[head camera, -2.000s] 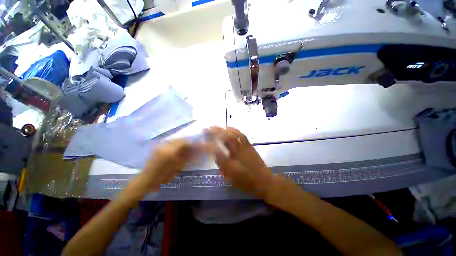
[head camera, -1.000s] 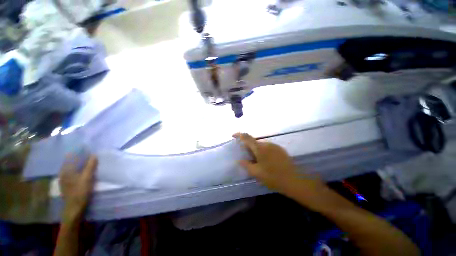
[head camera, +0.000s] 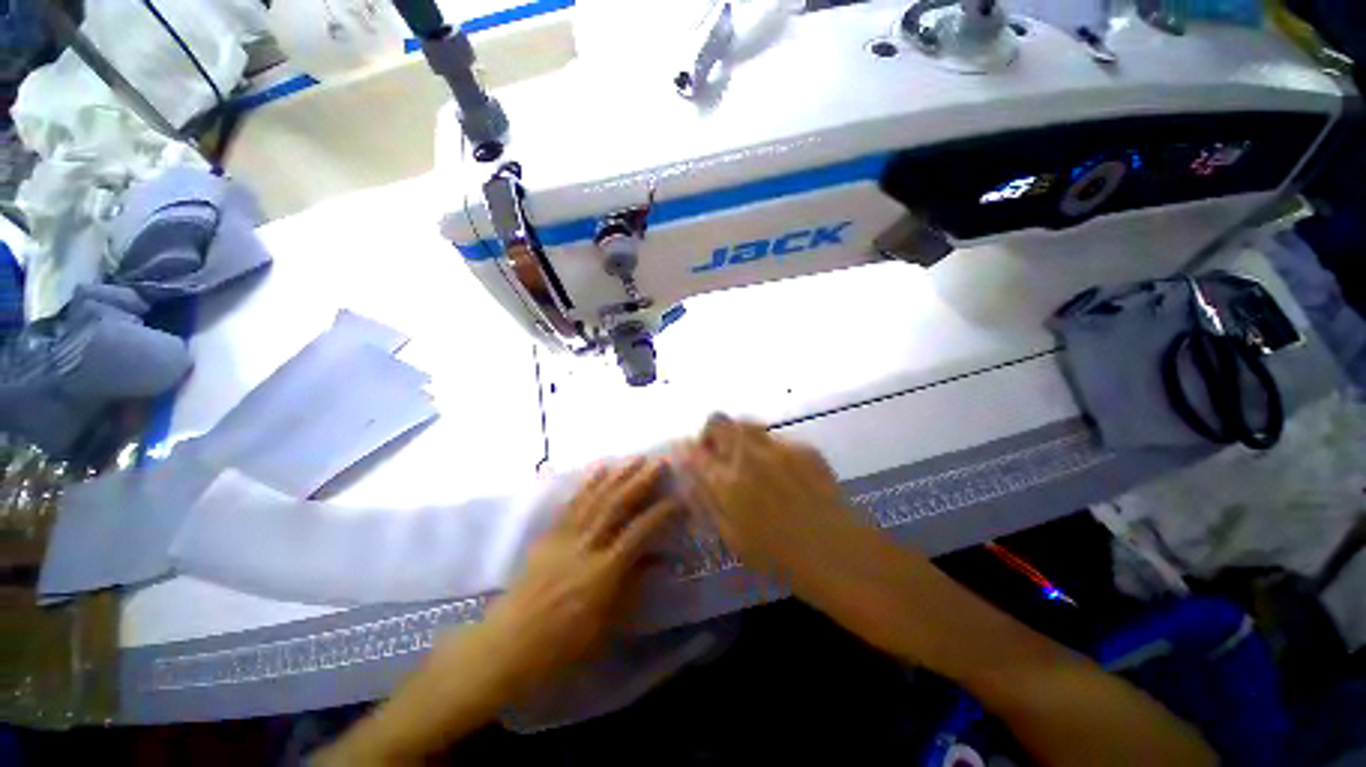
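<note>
A pale blue-grey fabric strip (head camera: 360, 547) lies along the table's front part, its left end on a stack of cut pieces (head camera: 307, 412). My left hand (head camera: 607, 532) rests flat on the strip's right part. My right hand (head camera: 749, 480) is at the strip's right end, with its fingers bent; it is slightly blurred and the fingertips' hold is partly hidden. Both hands are close together, in front of the white sewing machine (head camera: 779, 247). The presser foot area (head camera: 599, 337) is beyond my hands, apart from the strip.
Black-handled scissors (head camera: 1221, 382) lie on a grey cloth (head camera: 1116, 360) at the right. Rolled bundles (head camera: 113, 345) and crumpled white fabric (head camera: 75, 135) are at the left. A measuring tape strip (head camera: 300, 647) runs along the front edge. A blue basket (head camera: 1184, 659) is below right.
My left hand has moved right along the strip, from its left part to beside my right hand. The view has shifted, and the strip's left end now shows free of my hand.
</note>
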